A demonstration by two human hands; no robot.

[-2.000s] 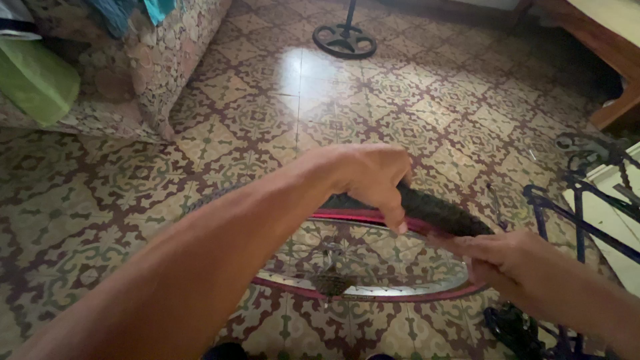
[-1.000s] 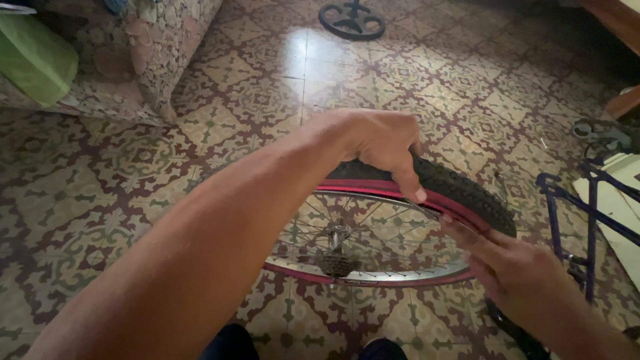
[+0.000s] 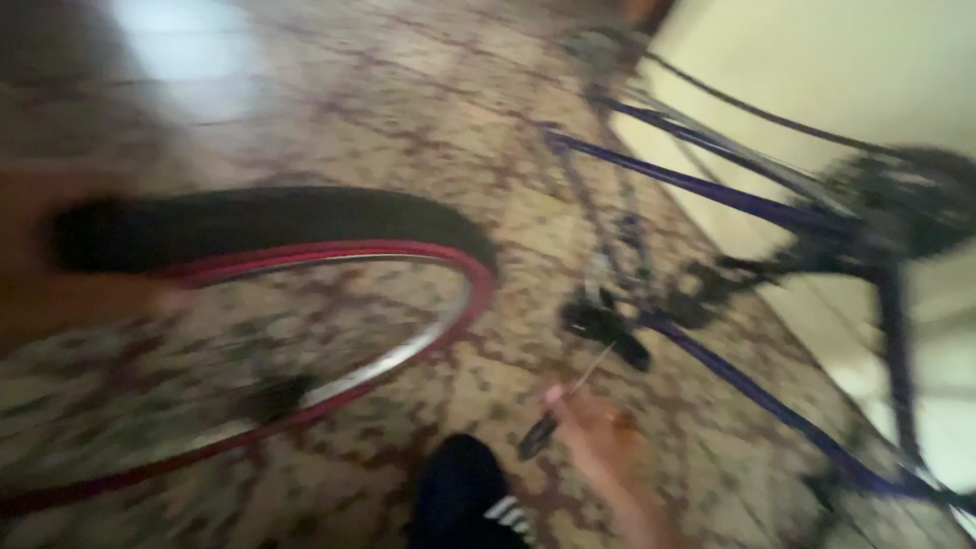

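Observation:
A bicycle wheel with a black tire [image 3: 320,217] and a red-edged rim [image 3: 476,293] stands tilted at the left; its sprocket cassette [image 3: 278,396] shows blurred inside the rim. At the left edge my left hand [image 3: 99,267] is on the tire's upper part, badly blurred, with its fingers hard to make out. My right hand [image 3: 591,423], low and right of the wheel, holds a thin tool with a dark handle [image 3: 538,436] and a slim metal shaft, which looks like a screwdriver. The shaft points up and right towards a black bicycle part on the floor side.
A dark blue bicycle frame [image 3: 717,191] with a crankset [image 3: 907,198] and a rear derailleur [image 3: 694,293] lies at the right, partly over a pale sheet [image 3: 762,53]. A dark shoe with white stripes [image 3: 461,488] is at the bottom centre. Patterned floor tiles [image 3: 427,122] lie around the wheel.
My right hand has left the wheel's rim and is now off to its right with the thin tool. My left hand remains at the tire. The view has swung right.

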